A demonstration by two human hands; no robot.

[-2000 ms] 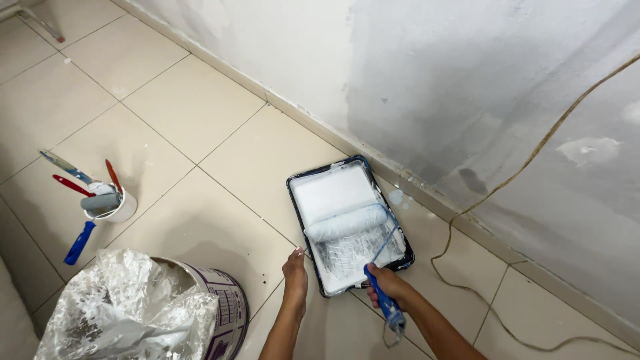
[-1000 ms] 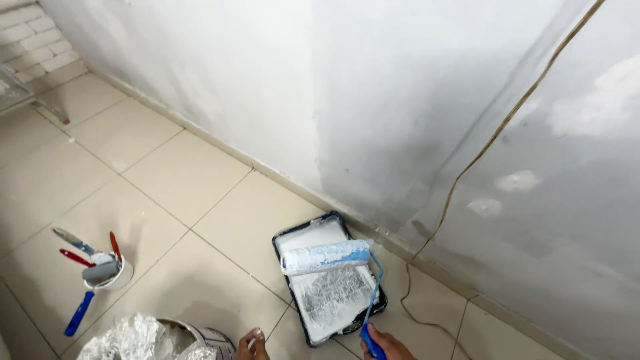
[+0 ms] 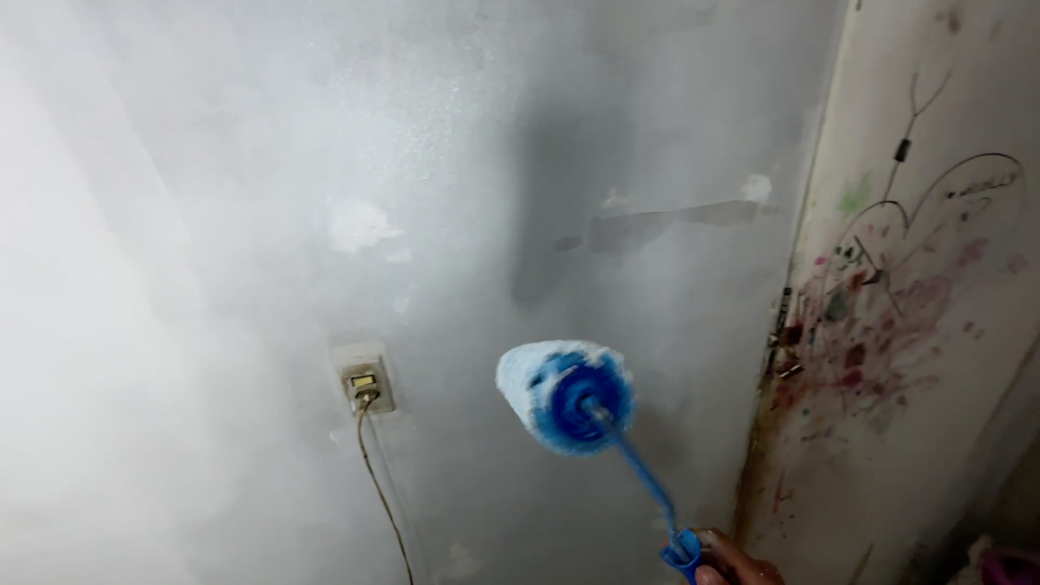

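Observation:
At the bottom right of the view, my right hand [image 3: 731, 561] is closed around the blue handle of a paint roller [image 3: 520, 382]. The roller's cover, coated with white paint, is seen nearly end-on, with its blue end cap and blue metal frame toward me. Behind it is a grey wall [image 3: 455, 309] with white patches and a glossy area higher up. Whether the cover touches the wall, I cannot tell. My left hand is out of view.
Left of the roller, a wall outlet [image 3: 364, 380] holds a plug, whose tan cord [image 3: 382, 496] hangs down. On the right, past a vertical edge, stands a pale surface [image 3: 918, 341] with drawings, writing and reddish stains. Something pink is at the lower right corner.
The roller, earlier over the black-rimmed paint tray, is now raised in front of the wall in my right hand. My left hand has left the view. The view has swung up to the wall.

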